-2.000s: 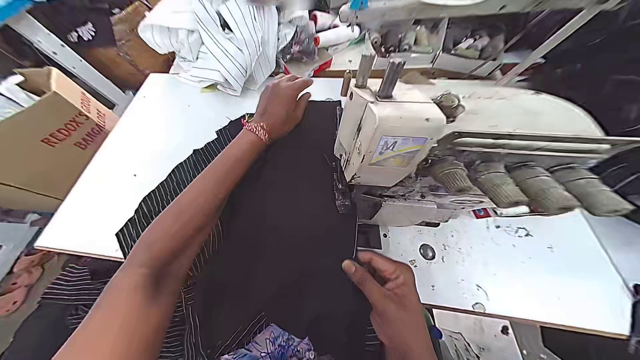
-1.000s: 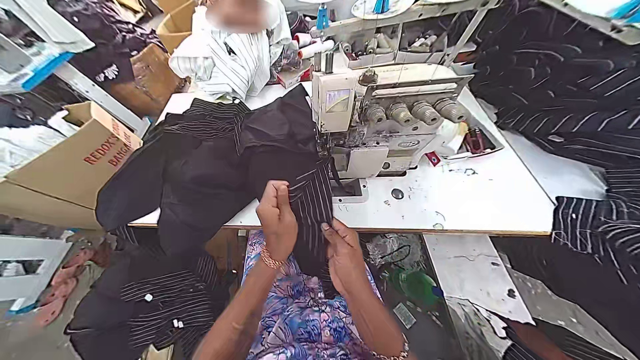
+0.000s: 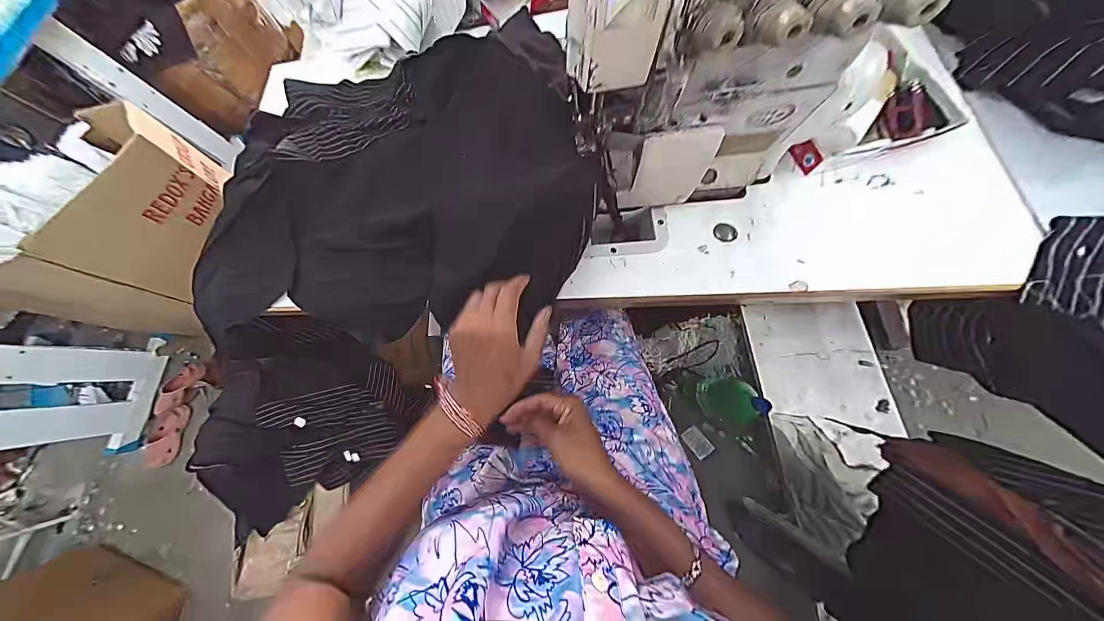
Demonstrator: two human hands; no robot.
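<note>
Black fabric with pinstriped parts (image 3: 371, 207) lies bunched on the left of the white sewing table (image 3: 819, 250) and hangs over its front edge. My left hand (image 3: 493, 349) rests on the hanging fabric above my lap, fingers spread. Just below and to its right, my right hand (image 3: 556, 431) has bent fingers close to dark cloth; whether it pinches the cloth cannot be told. The industrial sewing machine (image 3: 690, 112) stands at the fabric's right, its needle area partly hidden.
An open cardboard box (image 3: 129, 207) is on the left, near more striped garments (image 3: 328, 423). Pink clogs (image 3: 168, 414) lie on the floor. A green bottle (image 3: 724, 401) sits beneath the table. Dark fabric (image 3: 992, 517) is piled at the lower right, and white cloth (image 3: 371, 30) lies behind.
Both hands have come back from the machine to above my lap. The fabric, spread beside the machine two seconds ago, is now bunched and draped over the table edge. The view has shifted.
</note>
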